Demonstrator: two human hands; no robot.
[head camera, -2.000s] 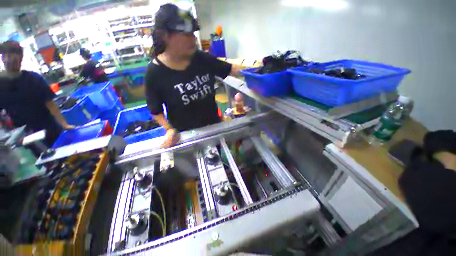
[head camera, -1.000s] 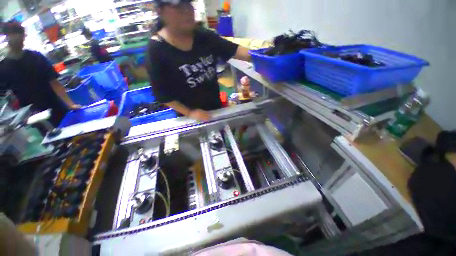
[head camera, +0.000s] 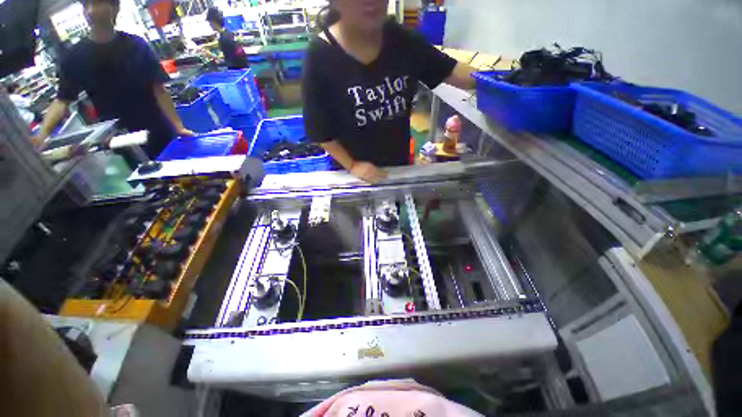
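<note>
An orange-yellow fixture tray stands at the left of the line, filled with black adapters and thin cords. A large blurred skin-coloured part of my left arm or hand fills the lower left corner. Its fingers cannot be made out. A small dark object shows just behind it, unclear. My right hand is out of the picture. Right of the tray, the conveyor shows silver rails, dark chain and round metal posts on pale plates. The pale edge rail runs nearest me.
A person in a black shirt stands across the line, one hand on the far rail, the other arm towards the blue baskets on the raised right shelf. Another person stands far left. A dark shape is cut off at the right edge.
The view has swung left, so the tray, line and people sit further right. The skin-coloured shape at lower left has grown larger. The person opposite has a hand further right along the rail.
</note>
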